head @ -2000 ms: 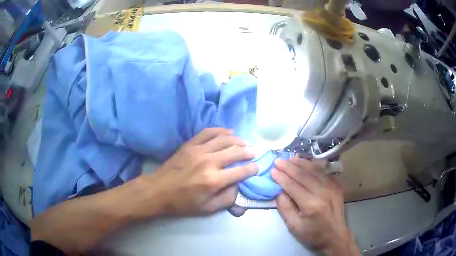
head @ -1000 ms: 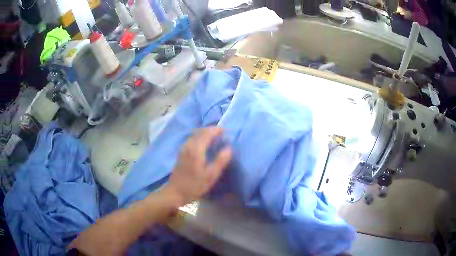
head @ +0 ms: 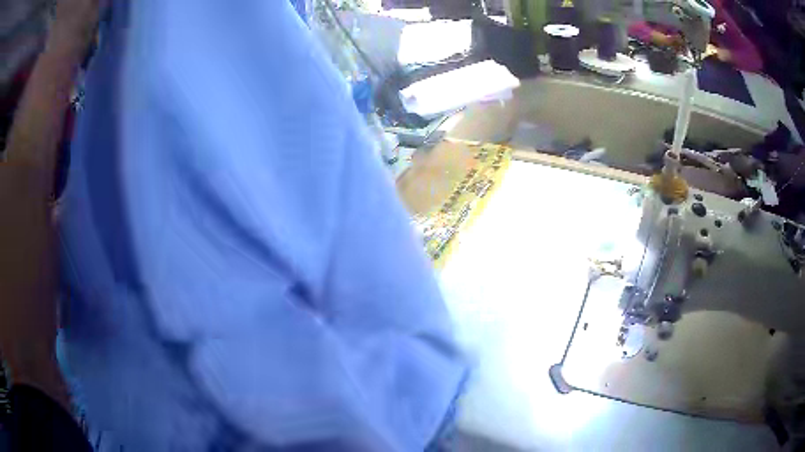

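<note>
The light blue garment (head: 265, 221) hangs raised and blurred across the left half of the view, running past the top edge. My left forearm stands upright at the far left edge, beside the cloth; its hand is cut off by the top of the picture, so its grip is hidden. My right hand is not in view. The sewing machine head (head: 741, 265) is at the right, with its bed plate (head: 587, 340) showing and no cloth at the needle area.
Brown cardboard with yellow printed tape (head: 472, 190) lies at the table's back left. A white folded bundle (head: 461, 88) and dark thread spools (head: 561, 46) are behind. A pale trough (head: 635, 115) runs behind the white table (head: 521, 256). A thread stand rises at the right.
The garment has moved from the needle area to the left and up, towards the camera. My left arm has swung up at the left edge. My right hand has left the view.
</note>
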